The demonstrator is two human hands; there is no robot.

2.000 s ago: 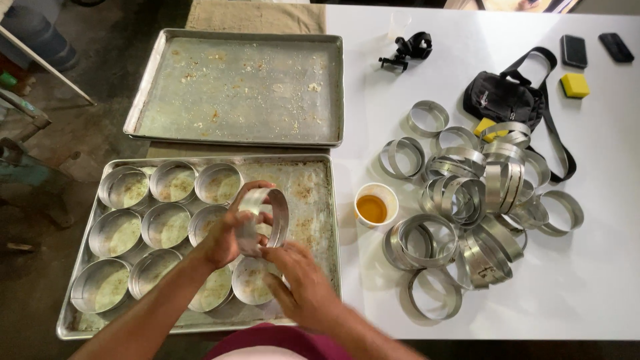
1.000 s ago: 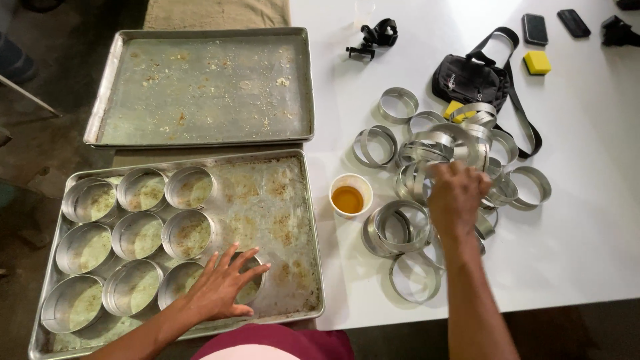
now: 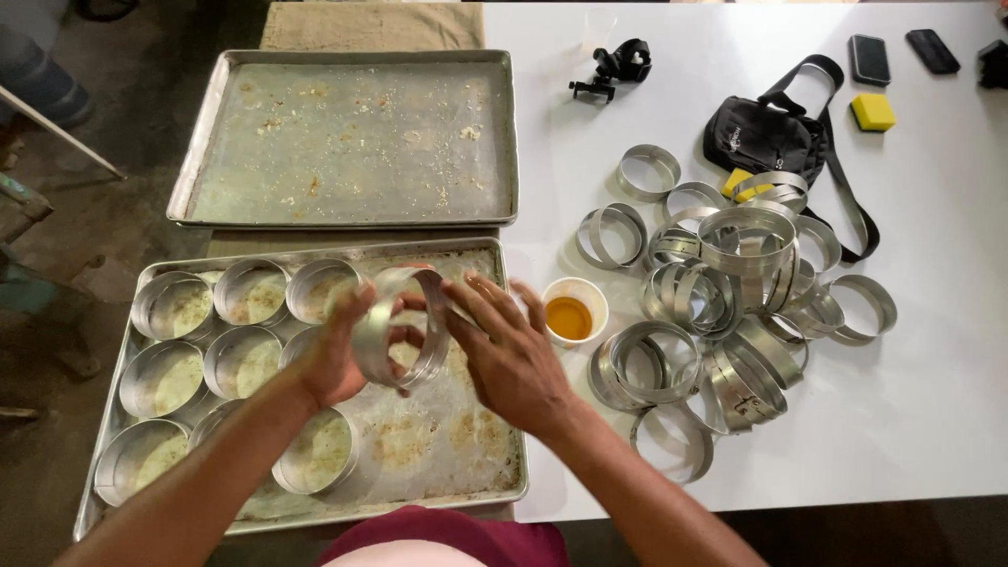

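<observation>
Above the nearer baking tray (image 3: 441, 492), my left hand (image 3: 342, 346) grips a metal ring mold (image 3: 400, 327), tilted on its side. My right hand (image 3: 504, 346) is at the ring's right side, fingers spread and slightly blurred; its fingertips seem to touch the rim. Several metal rings (image 3: 161, 378) stand in rows on the left and middle of this tray, some partly hidden by my left arm. A white cup (image 3: 576, 311) holding amber liquid stands on the table just right of my right hand.
Behind lies a second baking tray (image 3: 354, 142) with crumbs. A heap of metal rings (image 3: 740, 378) covers part of the white table at right. Beyond are a black pouch (image 3: 768, 142), yellow sponges (image 3: 872, 113), a black strap mount (image 3: 622, 63) and dark flat devices (image 3: 869, 60).
My right hand has moved left from the ring heap to above the tray. My left hand has risen from the rings on the tray and now holds a ring.
</observation>
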